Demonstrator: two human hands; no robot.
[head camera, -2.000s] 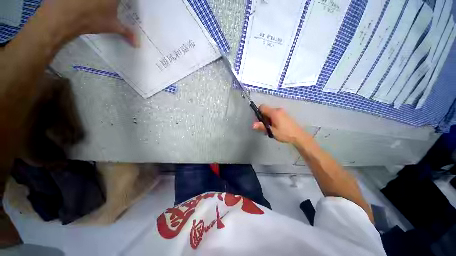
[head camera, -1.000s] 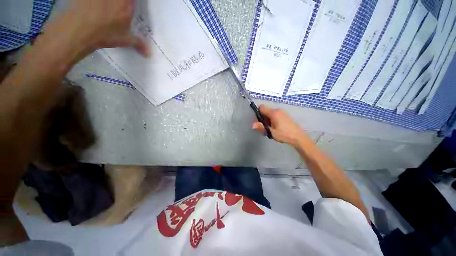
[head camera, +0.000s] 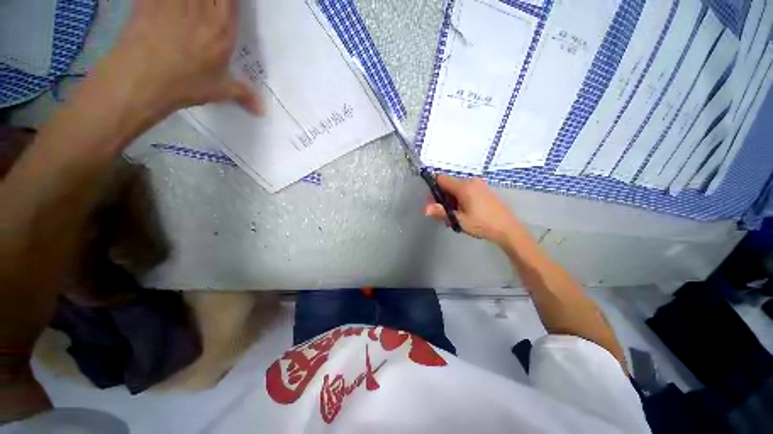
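A large white paper pattern piece (head camera: 318, 102) with printed text lies on the table at upper left centre, with blue checked fabric (head camera: 366, 52) showing along its right edge. My left hand (head camera: 182, 59) lies over the paper's left part, thumb spread, its fingertips near or beyond the top edge of the picture. My right hand (head camera: 470, 206) is shut on the black handles of the fabric shears (head camera: 441, 199). The long silver blades reach up-left along the paper's right edge, between it and the checked strip. How far the blades are open cannot be told.
More white patterns (head camera: 475, 93) and narrow strip patterns (head camera: 644, 93) lie on checked cloth at right. A thin checked offcut (head camera: 191, 153) lies below the paper on the grey table (head camera: 339, 229). Brown cloth (head camera: 127, 220) is at left. Checked cloth with paper (head camera: 68, 42) is at far upper left.
The paper, offcuts and right-hand patterns have shifted slightly right and down in the view. My left hand has shifted right too, over the paper. My right hand and the shears stay nearly in place.
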